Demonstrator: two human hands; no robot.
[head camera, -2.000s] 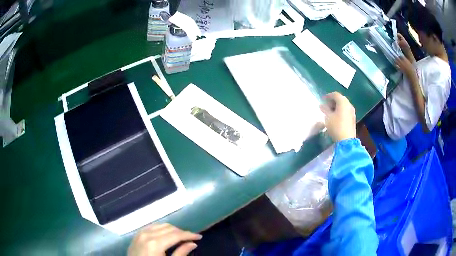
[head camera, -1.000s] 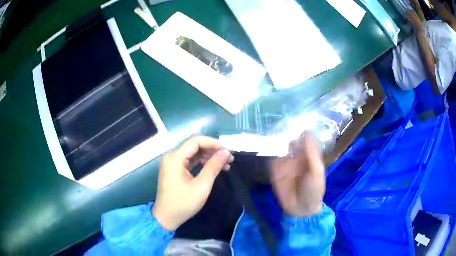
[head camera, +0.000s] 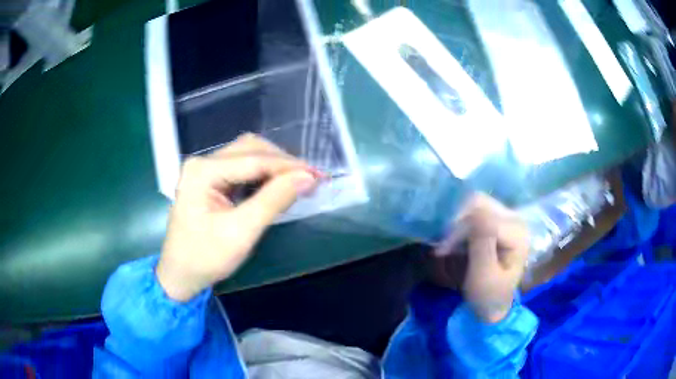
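Observation:
A clear film (head camera: 404, 200) with faint white printing spans between my two hands and overlaps the right part of the tablet. My left hand (head camera: 230, 207) pinches its left end at a small red spot, over the tablet's near edge. My right hand (head camera: 489, 248), blurred, holds its other end off the bench edge. The black tablet (head camera: 215, 70) lies on a white backing sheet (head camera: 161, 111) that shows around its sides. A white card (head camera: 385, 55) with a dark elongated patch lies to the right of the tablet.
A white sheet stack (head camera: 545, 96) lies right of the card, with a narrow white strip (head camera: 599, 52) beyond it. A carton of crumpled clear film (head camera: 574, 215) stands below the bench edge at right. Blue bins (head camera: 600, 318) are at lower right. Clear material lies at upper left.
My left hand has moved over the tablet's near edge. The film is now stretched between both hands and partly over the tablet. The view has shifted, so the bench items appear further right.

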